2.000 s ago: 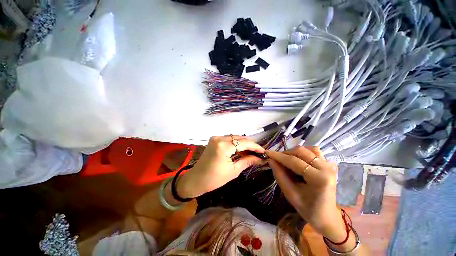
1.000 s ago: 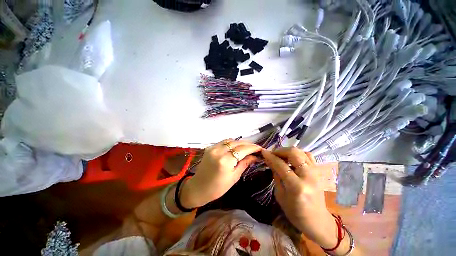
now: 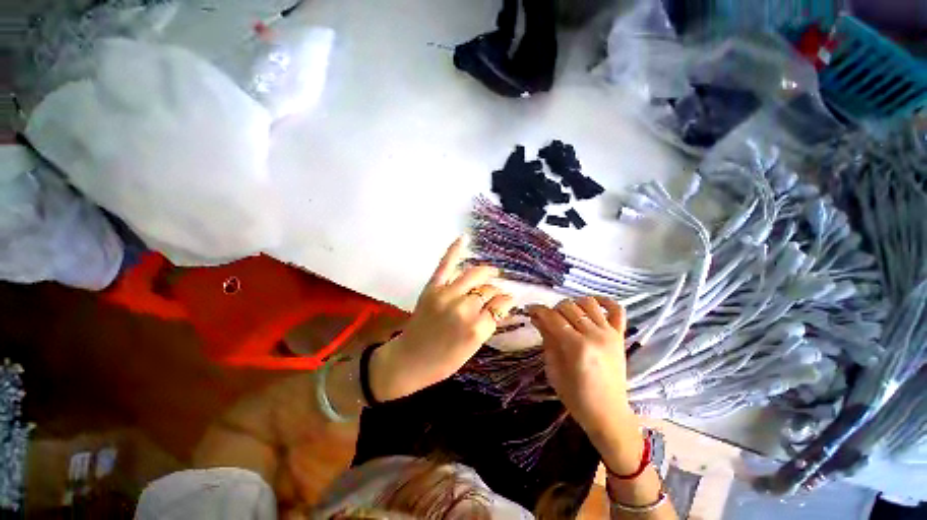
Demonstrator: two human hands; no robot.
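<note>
My left hand is at the table's front edge, index finger raised, other fingers curled; whether it holds anything is unclear. My right hand is just right of it, fingertips pinched on a small dark cable end; the hand hides most of that cable. A bundle of thin bare wire ends lies behind my hands, joined to grey cables running right. A heap of black sleeves lies behind the wires. More wire ends hang over my dark-covered lap below my hands.
A big pile of grey-white cables with connectors fills the right. A black curved item and clear plastic bags are at the back, a blue basket at the back right. A white bag and red stool are left.
The view has shifted and tilted, showing more of the table's back. My left index finger has lifted and straightened, and my fingertips have parted slightly.
</note>
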